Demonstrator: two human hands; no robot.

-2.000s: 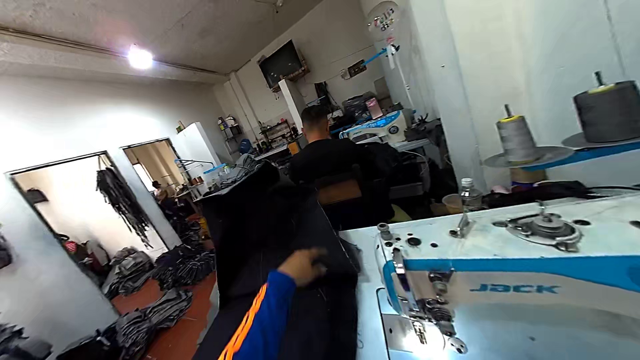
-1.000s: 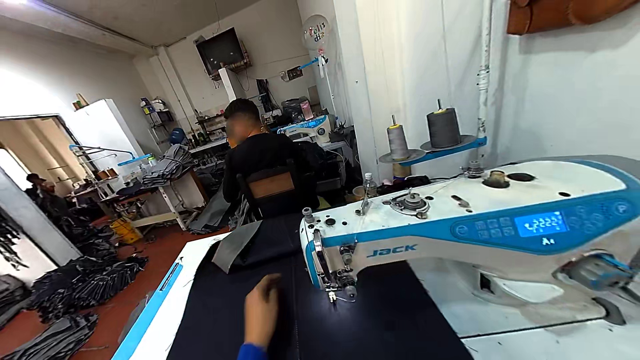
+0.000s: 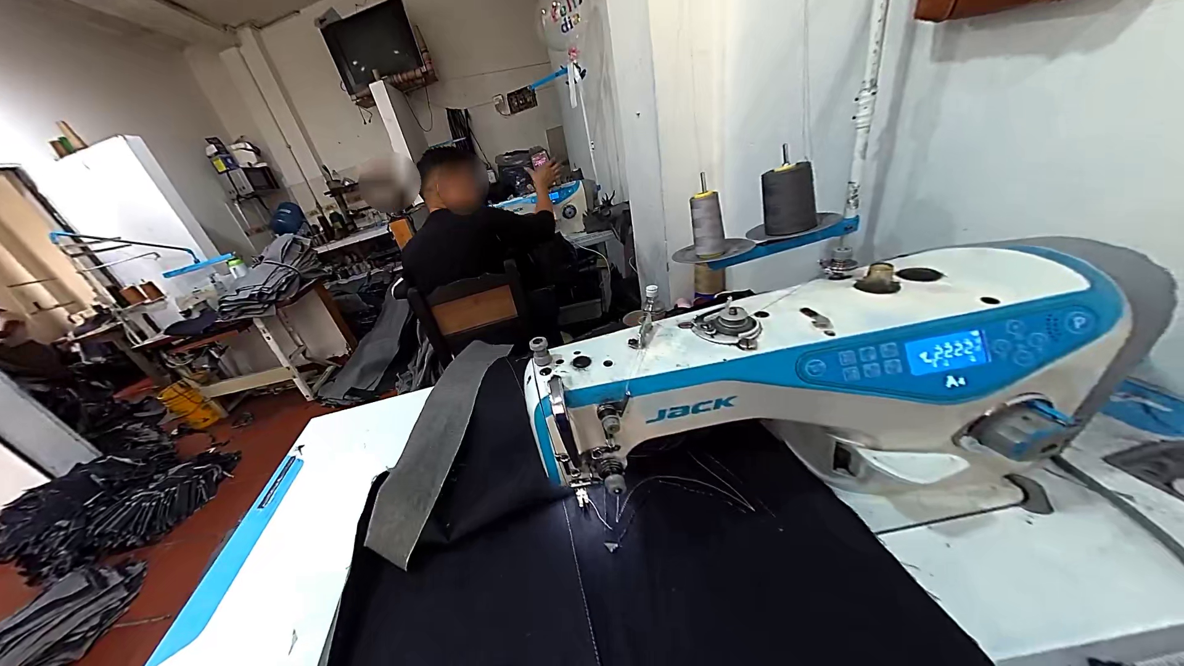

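Neither of my hands shows in the head view now. A large piece of dark fabric point(image 3: 703, 573) lies over the sewing table and under the needle area of a white and blue Jack sewing machine point(image 3: 786, 351). A light seam line runs down the fabric from the presser foot point(image 3: 581, 495). The fabric's left edge is folded over and shows a grey underside point(image 3: 430, 453). Loose thread lies near the needle, where the machine's lamp lights the cloth. The lit control panel point(image 3: 948, 353) faces me.
Thread cones point(image 3: 789, 199) stand on a blue holder behind the machine. A person in black point(image 3: 472, 245) sits on a wooden chair point(image 3: 472, 310) ahead, one arm raised. Fabric piles point(image 3: 120, 490) cover the red floor at left. The table's blue-trimmed edge point(image 3: 240, 555) runs along the left.
The hand that lay on the dark fabric has gone out of view. The seated person has turned and raised an arm. Since the oldest frame, the view has swung right.
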